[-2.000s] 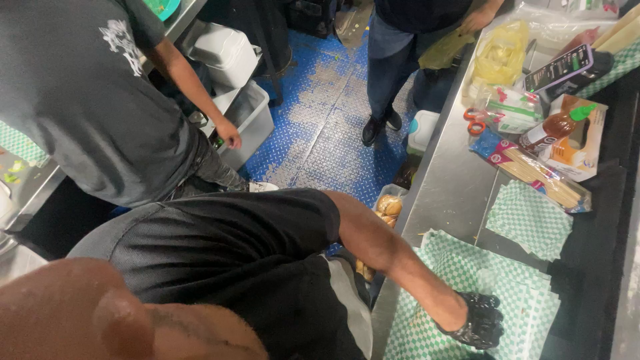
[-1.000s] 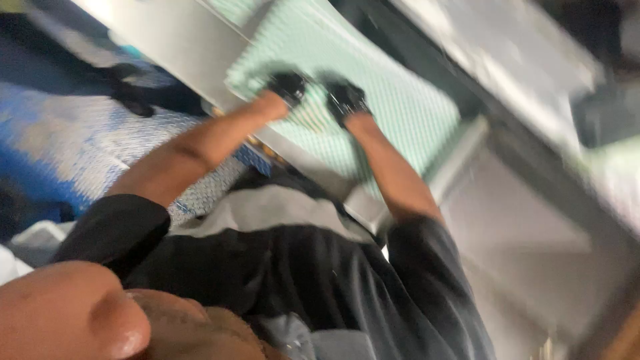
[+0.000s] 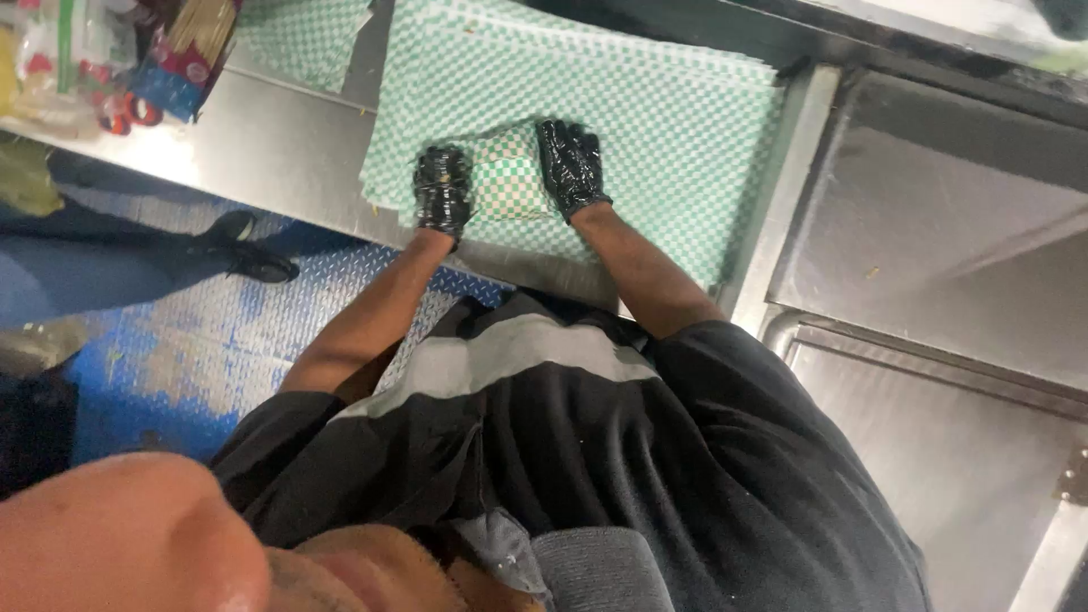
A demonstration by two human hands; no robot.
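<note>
A bundle wrapped in green-and-white checkered paper (image 3: pixel 510 180) lies on a stack of matching checkered paper sheets (image 3: pixel 680 144) on the steel counter. My left hand (image 3: pixel 443 189), in a shiny black glove, presses against the bundle's left side. On its right side rests my right hand (image 3: pixel 573 166), gloved the same way, with its fingers together and pointing away from me. The bundle is held between both hands. What the paper wraps is hidden, and so are both palms.
Left along the steel counter (image 3: pixel 289 140) lie a smaller checkered stack (image 3: pixel 297 38), a packet of wooden sticks (image 3: pixel 191 55), red-handled scissors (image 3: pixel 127 113) and plastic bags (image 3: pixel 68 59). A steel surface with a raised rim (image 3: pixel 935 212) adjoins at right. Another person's shoe (image 3: pixel 263 262) stands on the blue floor.
The view has turned strongly. Two seconds ago one gloved hand showed on the sheets; now both hold a wrapped bundle there. One second ago the hands were blurred at the same stack.
</note>
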